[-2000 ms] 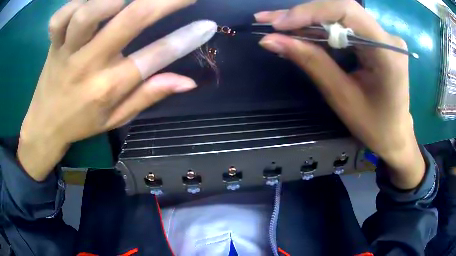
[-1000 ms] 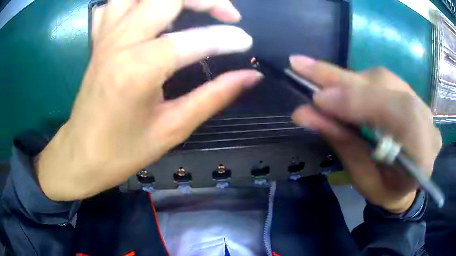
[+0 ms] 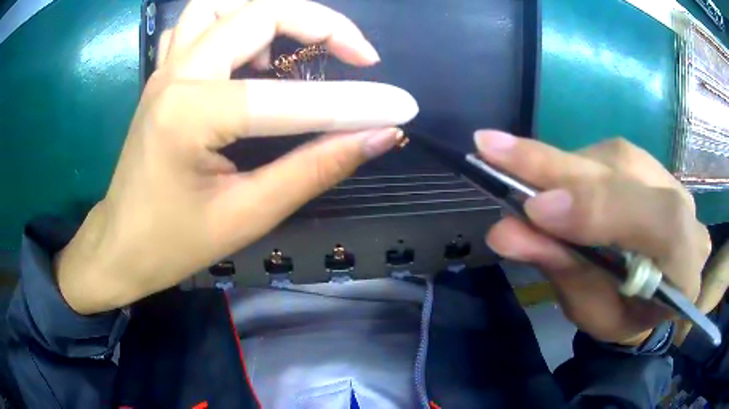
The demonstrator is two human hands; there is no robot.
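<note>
My left hand (image 3: 216, 152), with a whitish finger cot (image 3: 328, 104) on the index finger, pinches a tiny copper coil (image 3: 401, 139) between index finger and thumb. My right hand (image 3: 591, 216) holds the tweezers (image 3: 519, 196); their dark tips reach the coil. Whether the tips grip it is too small to tell. The coil pile (image 3: 300, 60) lies on the black tray behind my left fingers. The front fixture bar (image 3: 368, 232) shows copper in two middle seats; two seats to their right show no copper. The bar's ends are partly hidden by my hands.
The black tray (image 3: 531, 72) has a raised rim. Stacked fixture bars (image 3: 416, 188) lie behind the front bar. A green bench top surrounds the tray. A clear, shiny rectangle with coppery contents (image 3: 703, 104) lies at right. Part of another person's hand (image 3: 714, 279) shows at the right edge.
My left index finger and thumb have closed on a coil. My right hand has moved from the pile area toward the lower right, and the tweezers now point up-left to the coil.
</note>
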